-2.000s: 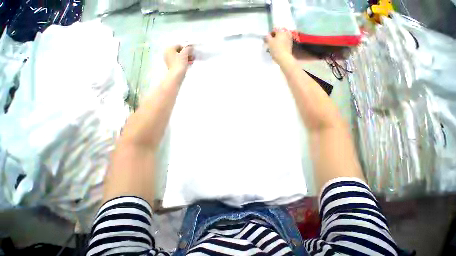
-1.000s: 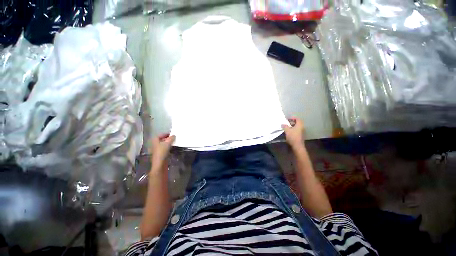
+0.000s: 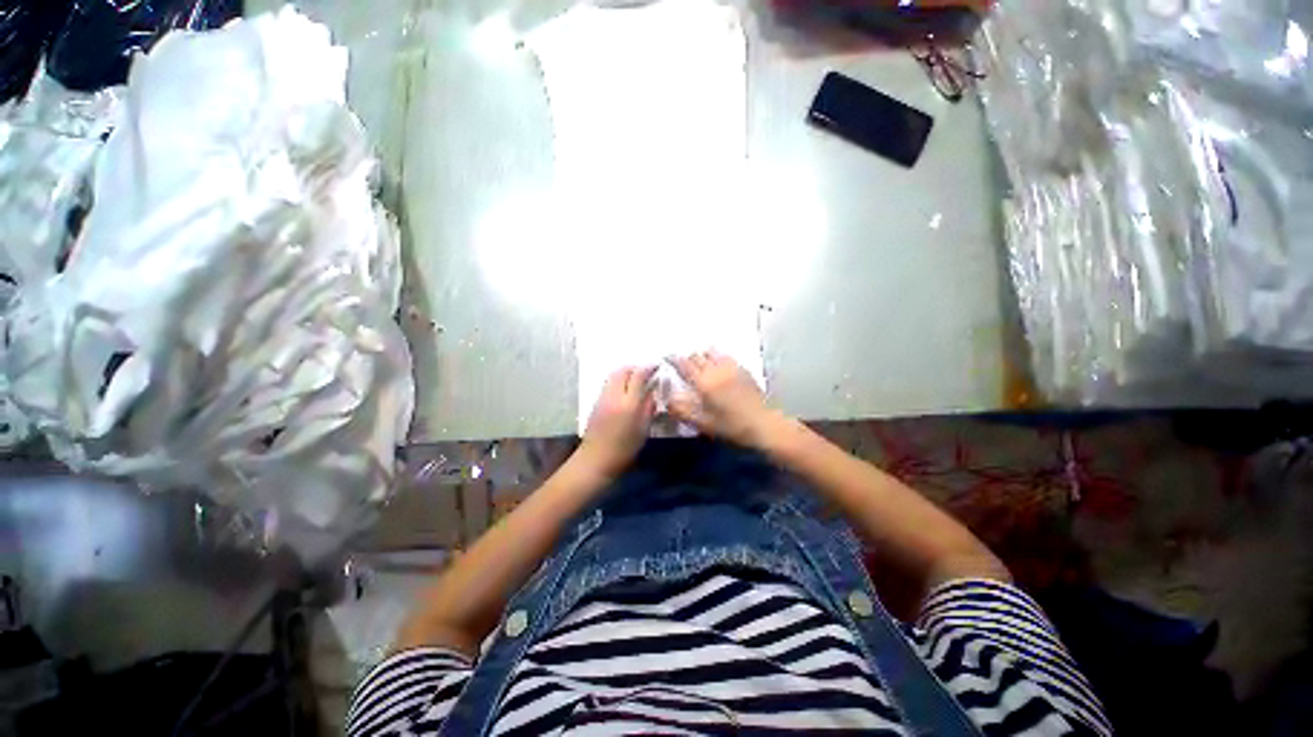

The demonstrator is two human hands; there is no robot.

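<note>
A white knit garment lies on the pale grey-green table as a long narrow strip, running from the top edge of the view to the table's near edge. Glare washes out its middle. My left hand and my right hand are close together at its near end. The fingers of both pinch a gathered bit of the cloth between them. The far end of the garment is cut off by the picture's top edge.
A loose white garment pile is at left. A black phone and dark looped snips lie right of the garment. Film-covered packed garments are at right. A red-edged stack is at the top. Red strips lie below the table edge.
The garment has gone from lying wide to a narrow strip. Both hands have moved from its lower corners inward to meet at its near end.
</note>
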